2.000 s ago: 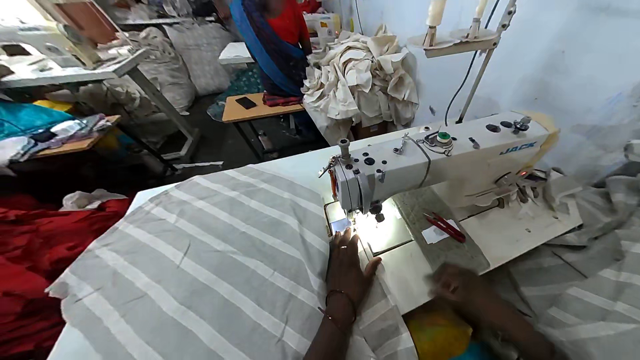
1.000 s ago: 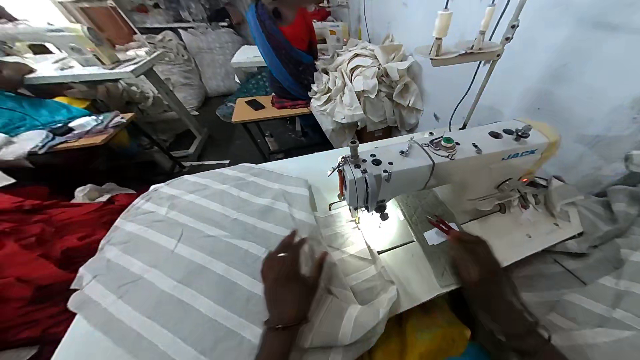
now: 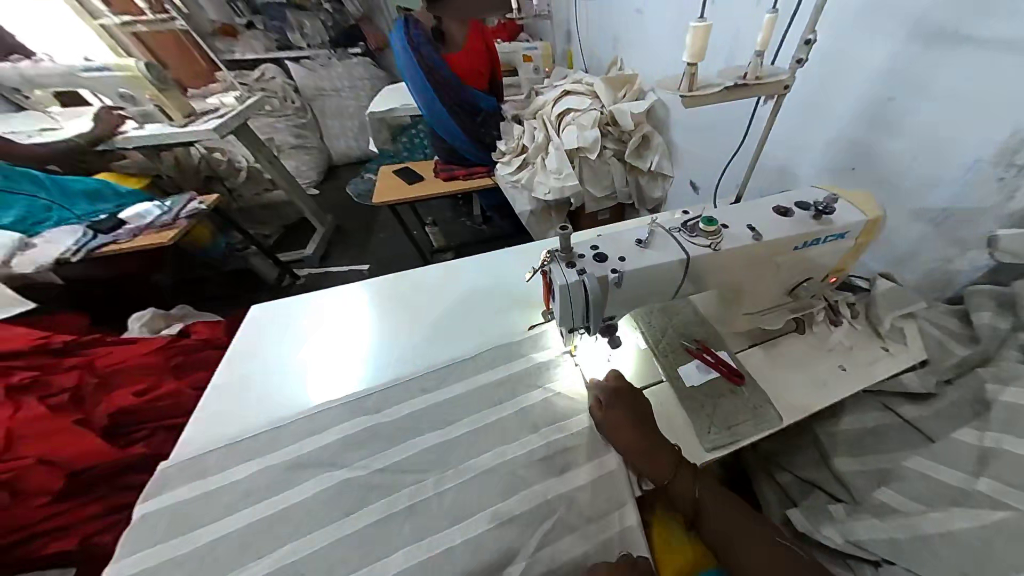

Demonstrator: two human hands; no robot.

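Note:
A grey-and-white striped fabric (image 3: 416,448) lies over the sewing table, its upper right corner at the lit needle area of a white Jack sewing machine (image 3: 704,256). My right hand (image 3: 624,412) pinches the fabric's right edge just below the presser foot. At the bottom edge of the view, my left hand (image 3: 622,565) shows only in part, close to the same fabric edge; its fingers are mostly cut off. Red thread snips (image 3: 714,362) rest on a white paper piece (image 3: 698,371) on a grey mat (image 3: 728,408), right of my right hand.
Red fabric (image 3: 72,432) lies left of the table, more striped fabric (image 3: 944,448) at the right. Thread cones (image 3: 698,42) stand on a rack behind the machine. Beyond are a cream cloth pile (image 3: 592,136), a stool with a phone (image 3: 409,174), and people near other machines.
My right hand has moved left from beside the snips to the fabric edge near the needle. My left hand has moved down to the view's bottom edge. The fabric has shifted and lies flatter.

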